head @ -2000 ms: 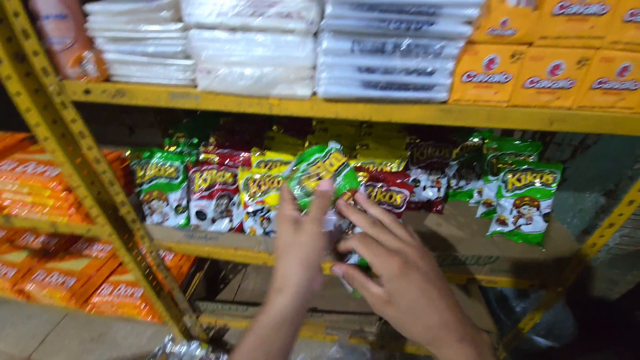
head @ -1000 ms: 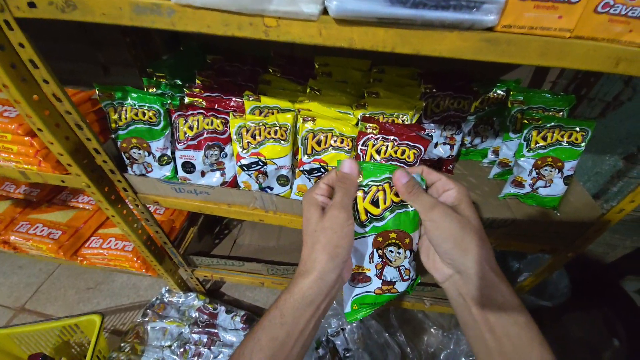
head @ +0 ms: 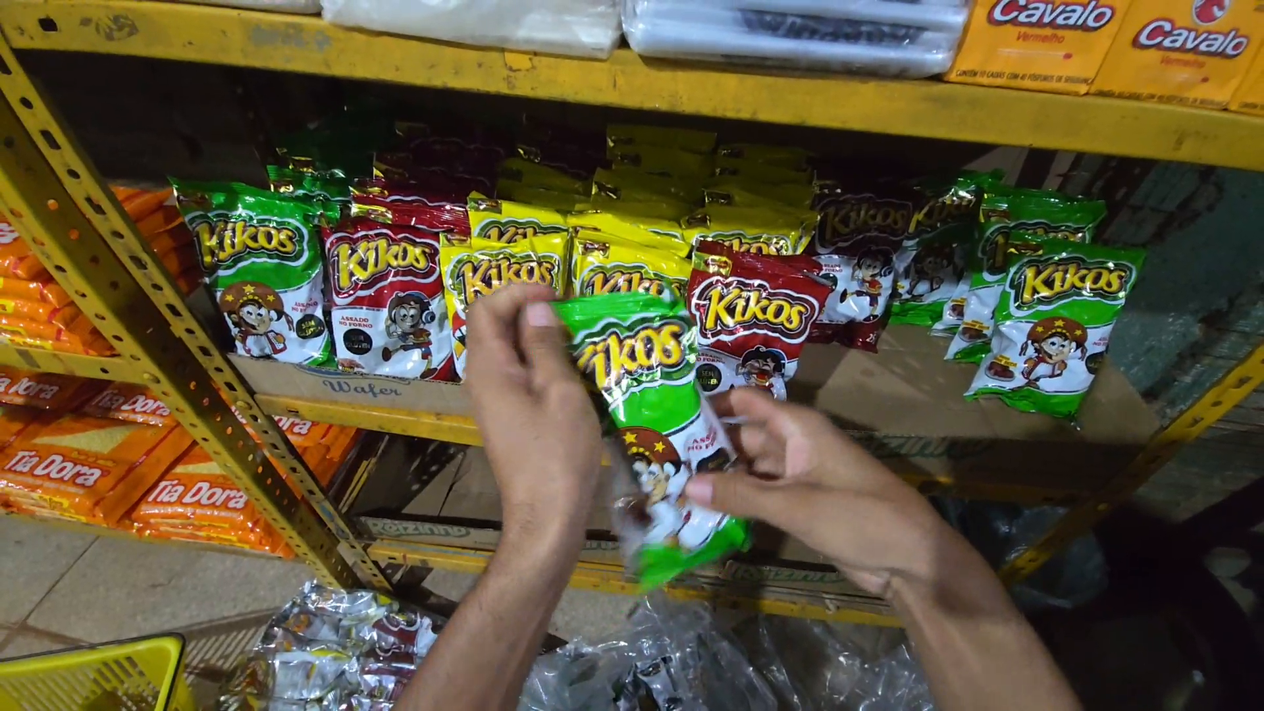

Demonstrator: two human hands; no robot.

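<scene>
A green-and-white Kikos snack bag (head: 652, 425) is held upright, slightly tilted, in front of the shelf. My left hand (head: 538, 425) grips its upper left edge, thumb near the top seal. On the lower right side, my right hand (head: 810, 484) pinches the bag between thumb and fingers. Behind it, rows of Kikos bags stand on cardboard: a green bag (head: 259, 272) at the left, a red bag (head: 390, 296) beside it, yellow bags (head: 504, 267) in the middle, another red bag (head: 758, 306) and green bags (head: 1057, 326) at the right.
Yellow perforated metal shelving (head: 652, 84) frames the bags, with orange matchbox packs (head: 1037, 39) and plastic-wrapped stacks above. Orange Tia Dora packets (head: 69, 469) lie at the left. Below are a yellow basket (head: 89, 671), shiny packets (head: 326, 642) and clear plastic (head: 671, 662).
Both hands hold the green bag throughout. It was lying sideways across the hands, then upright facing me; now it is tilted and my right hand has moved down its side. The view has come closer to the shelf.
</scene>
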